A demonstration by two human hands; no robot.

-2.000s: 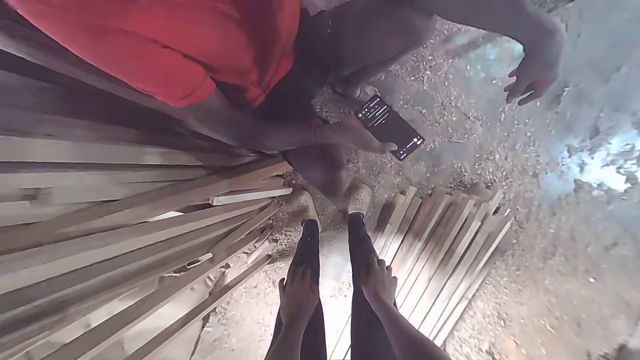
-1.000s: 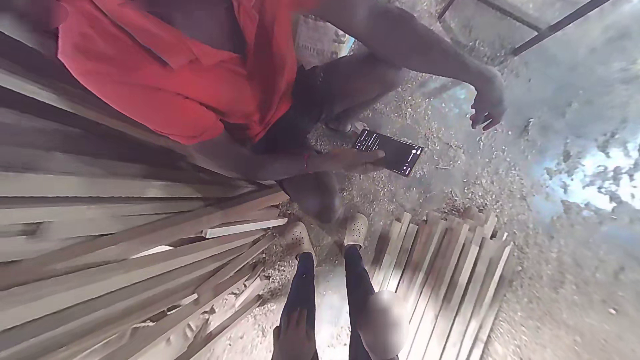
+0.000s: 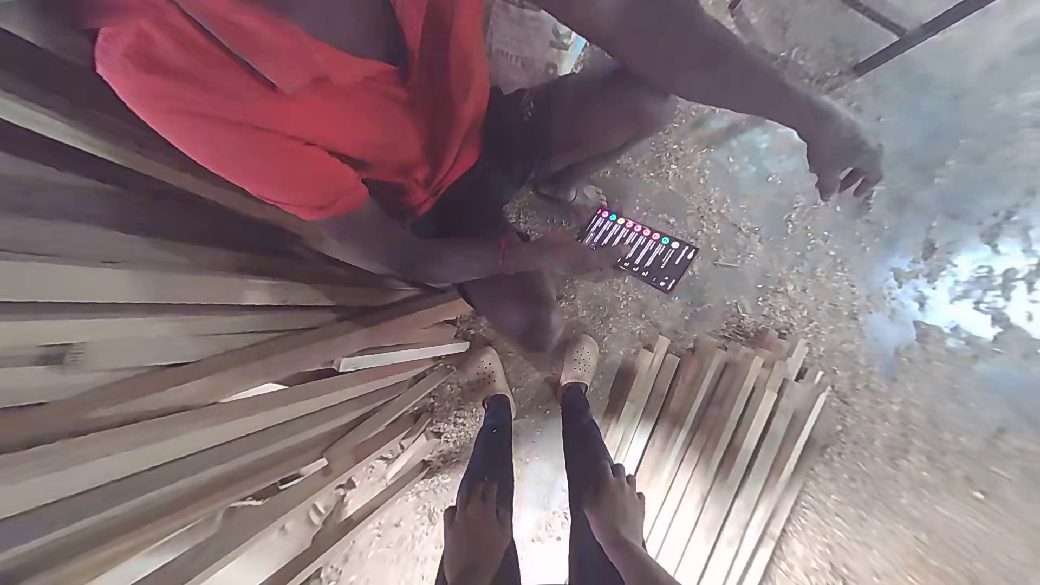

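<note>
My left hand (image 3: 478,528) lies flat on my left thigh, over the dark trousers, and holds nothing. On my right leg rests my right hand (image 3: 615,505), its fingers spread a little and nothing in it. Both my feet wear beige clogs with holes, the right clog (image 3: 579,360) beside the left clog (image 3: 487,372) on the ground. Beyond them a person in a red shirt (image 3: 325,122) sits and holds a smartphone (image 3: 639,249) with a lit screen showing rows of text and coloured dots. That person's other hand (image 3: 845,158) hangs loose at the upper right.
Long wooden boards (image 3: 162,443) are stacked along the left. A row of wooden battens (image 3: 715,455) lies on the ground right of my legs. Wood shavings cover the ground (image 3: 902,439). A printed sack (image 3: 524,49) and a dark bar (image 3: 922,36) are at the top.
The phone's screen has changed from a mostly dark page to a list with coloured dots. My right hand, blurred a second ago, shows clearly on my leg.
</note>
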